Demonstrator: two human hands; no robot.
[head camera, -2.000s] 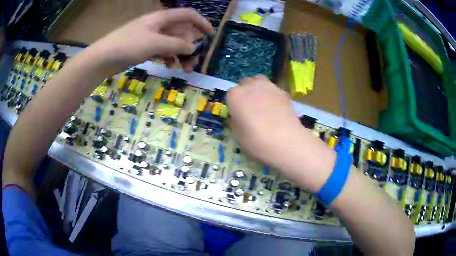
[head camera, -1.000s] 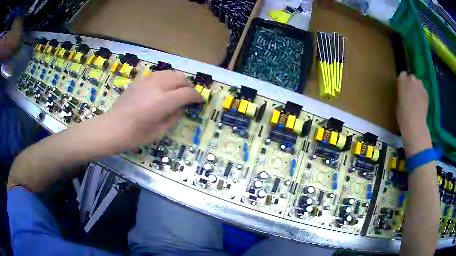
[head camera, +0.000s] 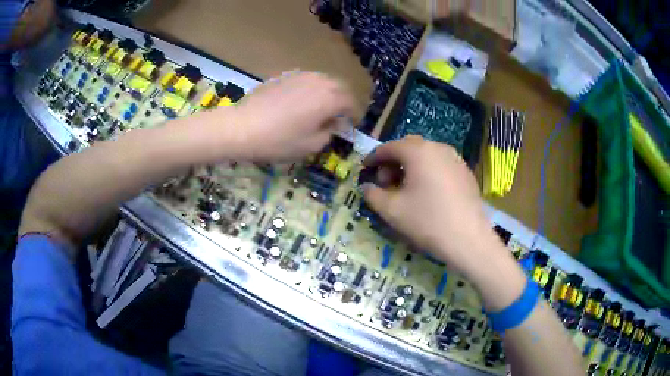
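Cream circuit boards (head camera: 294, 213), packed with parts, lie side by side in a long curved row. My left hand (head camera: 294, 114) is palm down over their far edge, fingers bent; its blurred fingertips hide whether they hold anything. My right hand (head camera: 426, 194), with a blue wrist strap (head camera: 516, 307), is just right of it over the boards. Its thumb and index finger close on a small black part (head camera: 371, 175), perhaps a capacitor. Yellow coil blocks (head camera: 336, 163) show between the hands. My hands and forearms hide several boards' far edges.
Beyond the boards are a black tray (head camera: 479, 143) of green pieces, yellow-ended strips (head camera: 505, 154), a pile of black capacitors (head camera: 382, 44), cardboard boxes and a green crate (head camera: 613, 183). A silver rail (head camera: 242, 290) runs along the near edge. Part of another person shows top left.
My right hand has come from beside the green crate back over the boards. My left hand has moved right and farther from me, off the yellow coils. The view has shifted.
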